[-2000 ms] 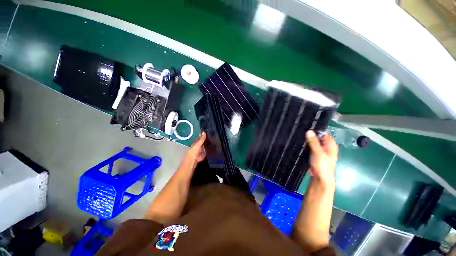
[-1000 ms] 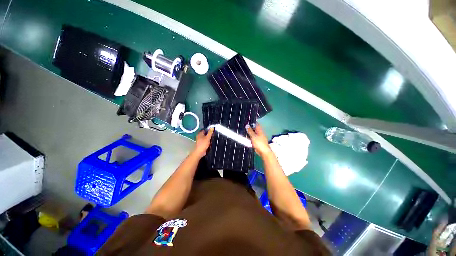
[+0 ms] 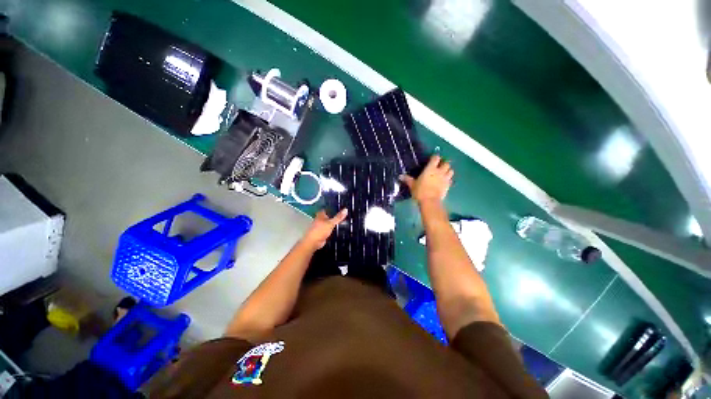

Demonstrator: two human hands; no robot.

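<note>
A dark solar panel stack [image 3: 360,234] with thin pale lines lies at the bench's front edge, close to my body. My left hand [image 3: 326,227] rests on its left edge, thumb on the face. My right hand [image 3: 429,184] is at the right edge of the dark panels [image 3: 382,128] lying behind, fingers spread and touching or just over the edge; its exact hold is unclear. The rear panels are tilted and meet the front stack.
Left on the green bench are a glossy black panel stack [image 3: 152,74], a wire spool [image 3: 282,93], a black fan device [image 3: 251,152] and a white roll [image 3: 333,96]. Right are a white cloth [image 3: 474,240] and a clear bottle [image 3: 550,238]. A blue stool [image 3: 175,248] stands on the floor.
My right hand has moved from the front stack to the panels behind it. My left hand stays at the front stack, which now lies lower against the bench edge. The view has shifted slightly.
</note>
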